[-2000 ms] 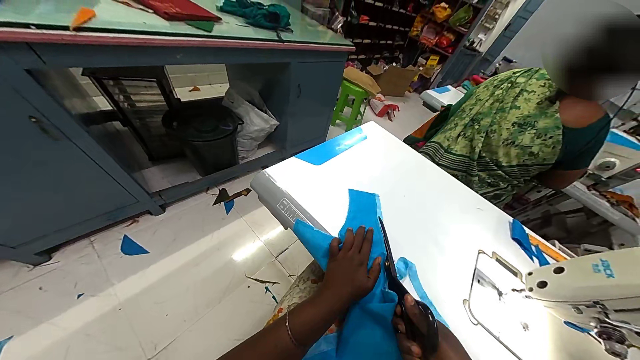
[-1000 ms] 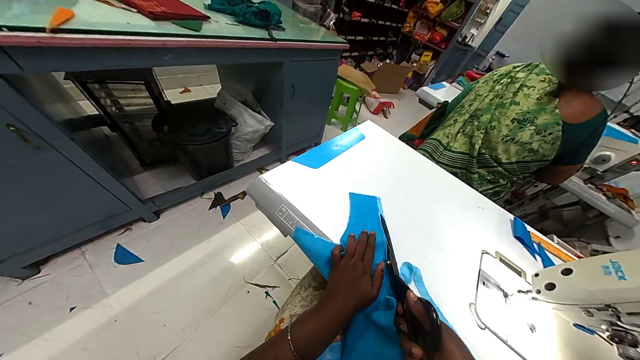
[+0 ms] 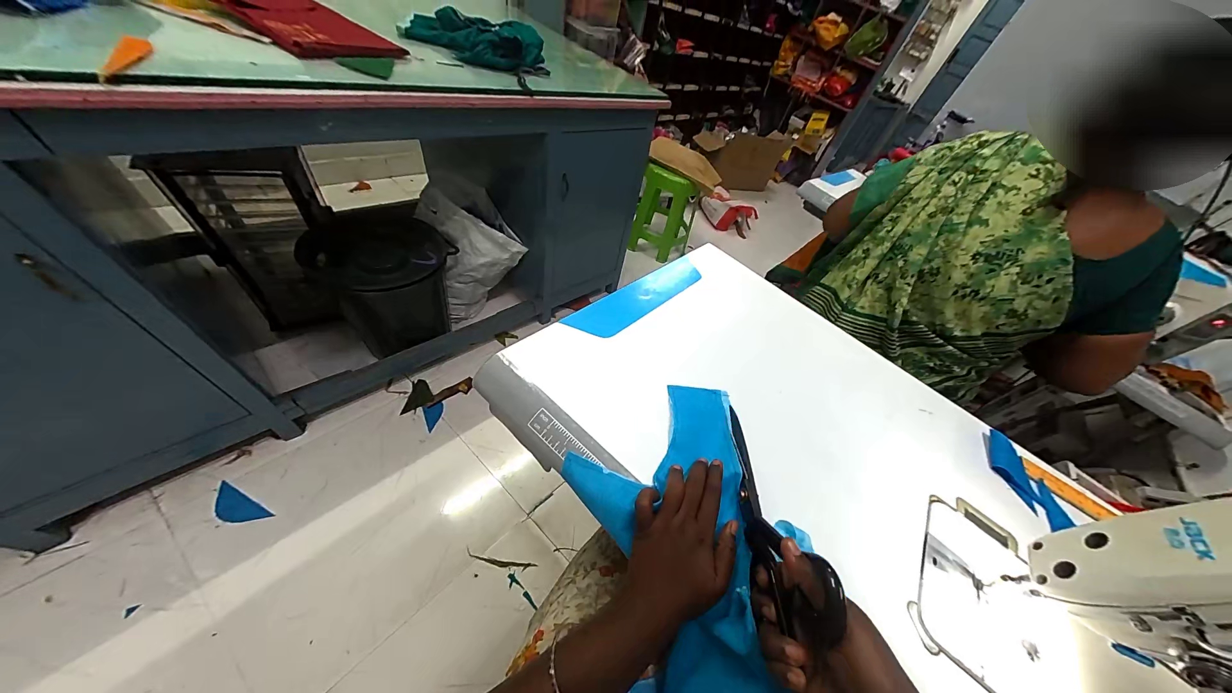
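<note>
Blue fabric (image 3: 701, 423) lies over the near edge of a white sewing machine table (image 3: 828, 385) and hangs down toward my lap. My left hand (image 3: 681, 539) rests flat on the cloth, fingers pointing away from me, with nothing gripped. In my right hand (image 3: 794, 616) is a pair of black-handled scissors (image 3: 756, 510), fingers around the handles. The blades lie along the right edge of the fabric, their tips near its far end. A bit of blue cloth shows to the right of the blades, partly hidden by the scissors and hand.
A Jack sewing machine (image 3: 1136, 568) stands at the right, near blue strips (image 3: 1009, 467) and an orange-yellow ruler (image 3: 1068, 489). A person (image 3: 962, 250) sits beyond the table. At the left are a glass-topped cabinet (image 3: 318, 120), a black bin (image 3: 385, 279) and floor scraps (image 3: 241, 503).
The scissors' blades have moved forward along the right edge of the blue fabric, toward its far end. My left hand stays on the cloth.
</note>
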